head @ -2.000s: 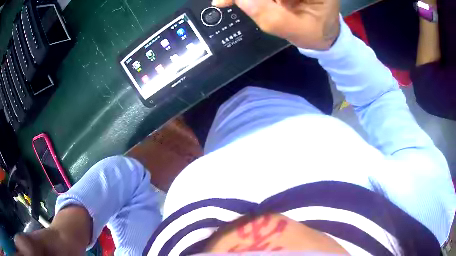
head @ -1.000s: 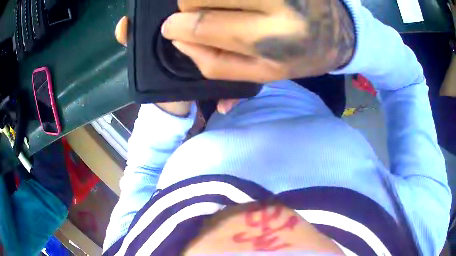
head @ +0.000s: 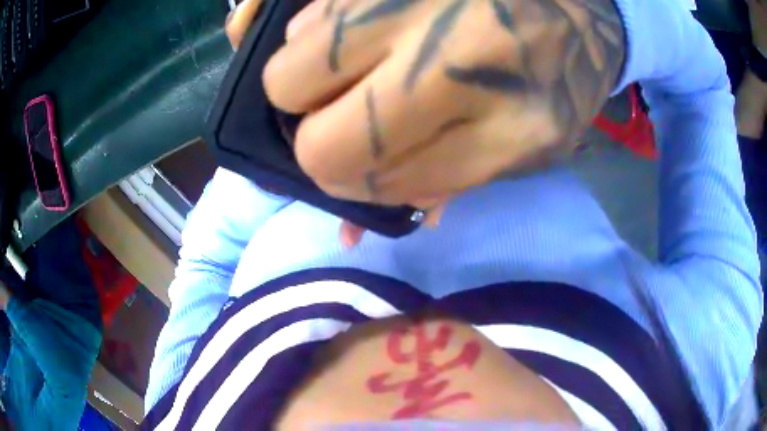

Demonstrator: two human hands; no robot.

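Note:
A black portable media player [head: 244, 126] is held up in front of my chest, tilted, with its plain black rear side up. My right hand [head: 454, 101], tattooed on its back, lies over the player with fingers curled on it and covers most of it. My left hand [head: 241, 21] holds the player from beneath; only fingertips show, at its upper left edge and below its lower edge. A small shiny spot [head: 417, 215] shows at the player's lower right corner. The screen and keys are hidden.
A smartphone in a pink-red case [head: 46, 153] lies on the dark green bench [head: 134, 109] at left. Part of a row of black units [head: 18, 38] is at the upper left. Cardboard [head: 139, 244] and teal cloth [head: 50, 353] are below. A red object [head: 629, 122] is at right.
The player was first screen-up on the bench, then lifted with its back up. Since then it has tilted, its right end lower, and my right hand has moved further over it.

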